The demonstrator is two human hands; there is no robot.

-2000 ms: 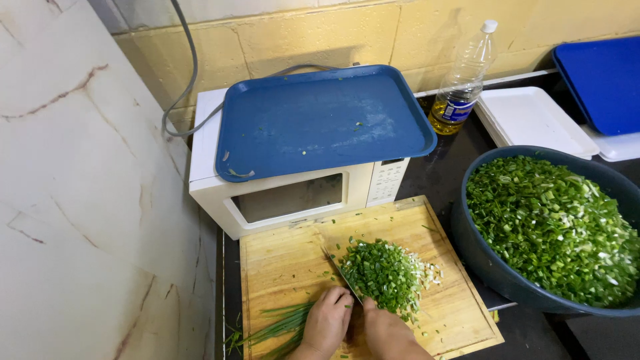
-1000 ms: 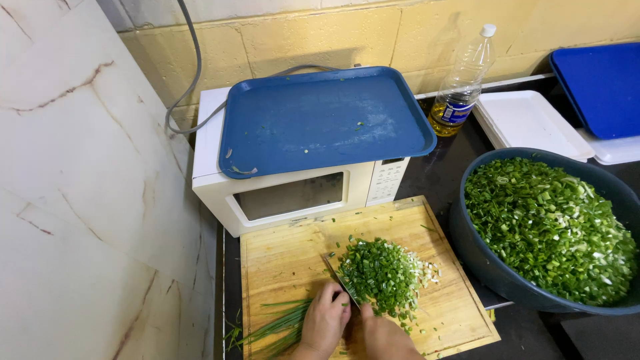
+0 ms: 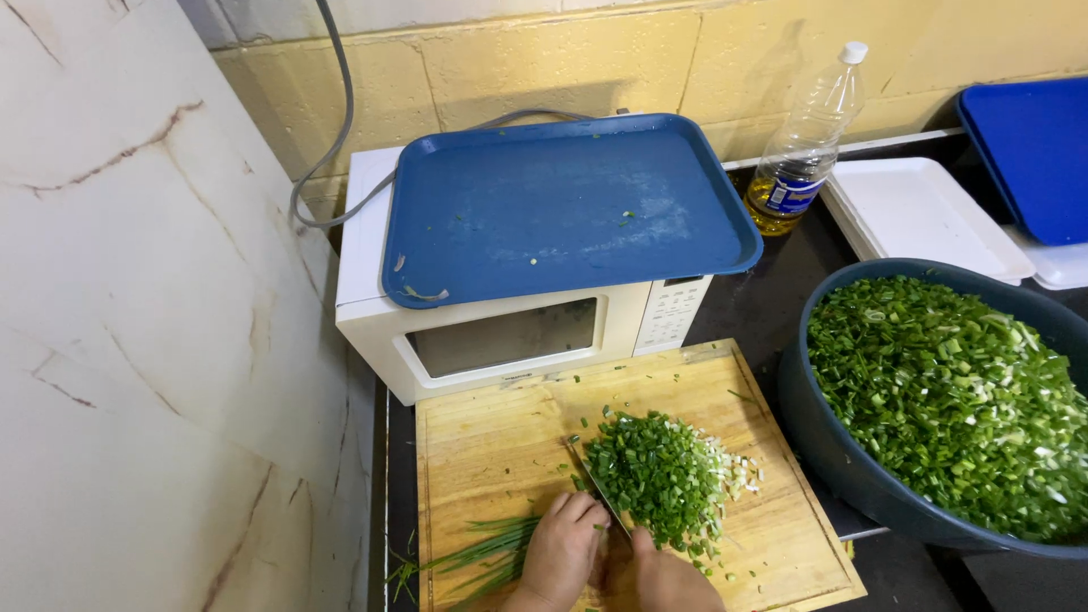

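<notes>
My left hand [image 3: 563,548] presses down on a bunch of green onion stalks [image 3: 489,552] at the lower left of the wooden cutting board [image 3: 501,442]. My right hand [image 3: 667,578], slightly blurred, grips a knife [image 3: 597,484] whose blade runs up and left, close beside my left fingertips. Its handle is hidden by the hand. Against the blade's right side lies a heap of chopped green onion [image 3: 659,476], green on the left and whiter on the right. Small cut bits are scattered over the board.
Behind the board stands a white microwave [image 3: 510,336] with a blue tray [image 3: 552,204] on top. A large dark tub [image 3: 799,425] full of chopped green onion is at the right. Farther back are an oil bottle [image 3: 795,161], white trays [image 3: 926,217] and a bright blue tray [image 3: 1037,161].
</notes>
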